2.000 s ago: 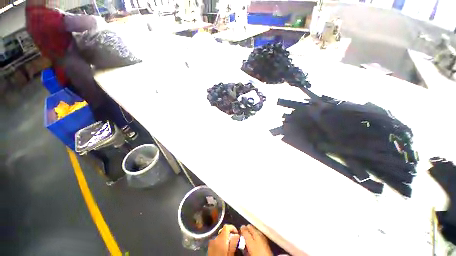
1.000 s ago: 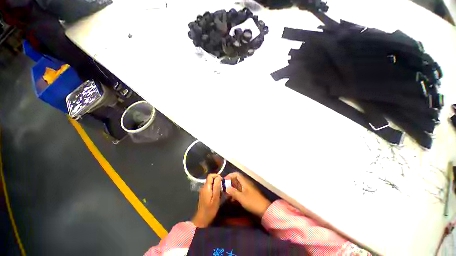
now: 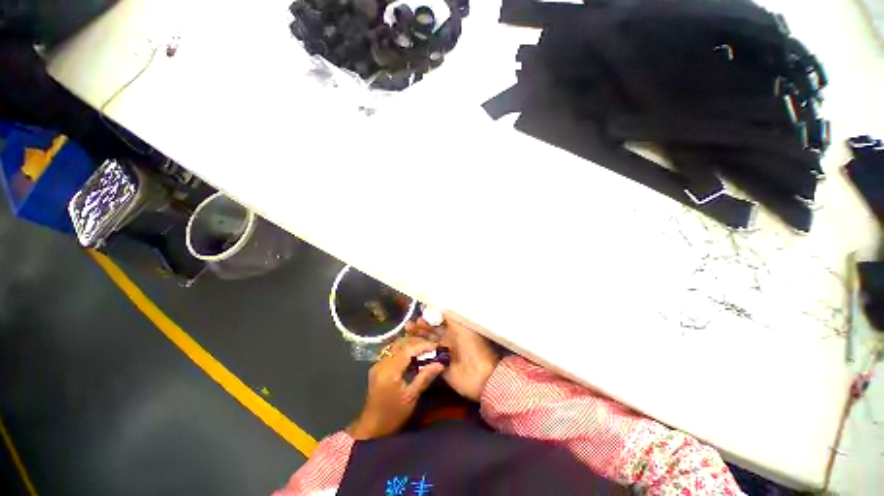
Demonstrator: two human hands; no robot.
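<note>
My left hand (image 3: 390, 386) and my right hand (image 3: 463, 356) are together at the front edge of the white table, beside a waste bin. The fingertips of my left hand hold a small white-and-black item (image 3: 428, 359). My right hand is beside it, and a small white piece (image 3: 432, 315) shows at its fingertips. What the item is cannot be told. A pile of black straps (image 3: 669, 87) with shiny rectangular ends lies on the table (image 3: 388, 184).
A pile of small black parts (image 3: 373, 44) lies on a bag at the back. Dark thread ends (image 3: 727, 300) lie at the right, near a cord (image 3: 841, 431). Two bins (image 3: 334, 308) (image 3: 191, 232) and a blue crate (image 3: 48, 199) stand on the floor.
The view has tilted down and shifted. My fingers have moved on the small item; its dark part now shows lower, and a white piece shows apart from it at my right fingertips.
</note>
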